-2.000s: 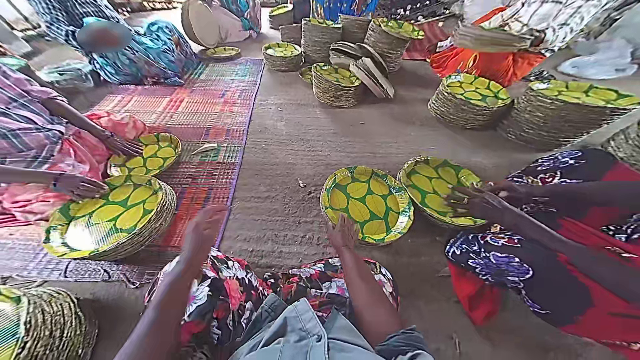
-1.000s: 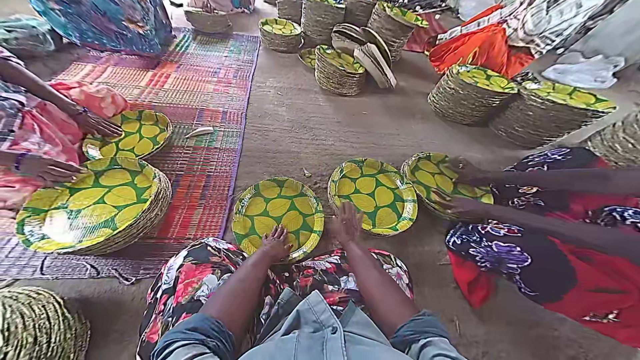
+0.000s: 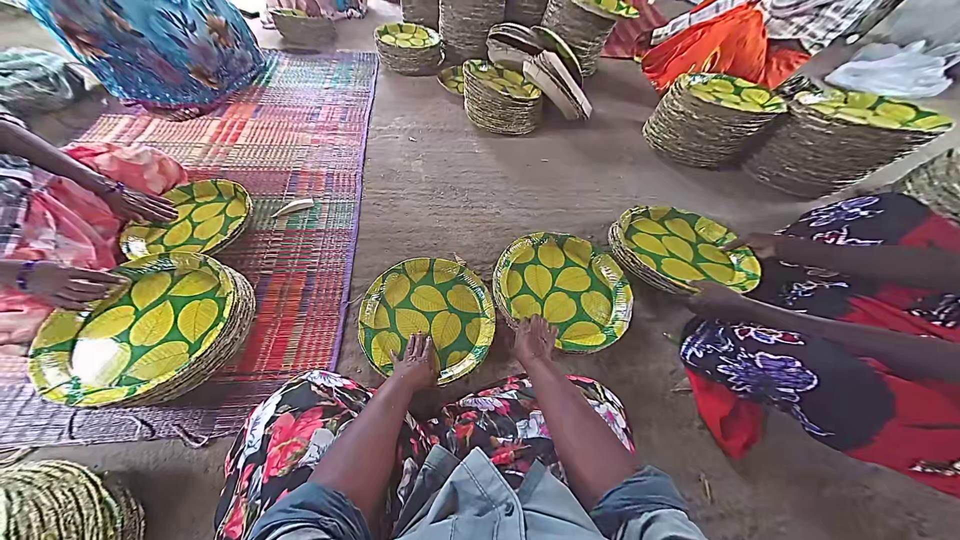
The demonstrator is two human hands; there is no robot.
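Observation:
Two round plates with a green and yellow leaf print lie side by side on the floor before my knees. On the near edge of the left leaf-print plate [image 3: 426, 300] rests my left hand [image 3: 415, 363], palm down, fingers spread. My right hand [image 3: 535, 341] touches the near left rim of the right leaf-print plate [image 3: 564, 289]. Neither hand is seen to grip its plate. Just beyond the right plate is a short stack of the same plates [image 3: 679, 251], which a person at the right touches with both hands.
At left, a person's hands rest on plate stacks [image 3: 150, 330] on a woven mat [image 3: 300, 262]. Tall plate stacks [image 3: 712, 124] stand at the back right, more stacks [image 3: 502, 101] at the back centre. A stack [image 3: 67, 502] fills the near left corner.
My left hand was raised over my left knee two seconds ago; one second ago it was down on a plate that the earliest frame does not show there. My right hand has stayed at its plate.

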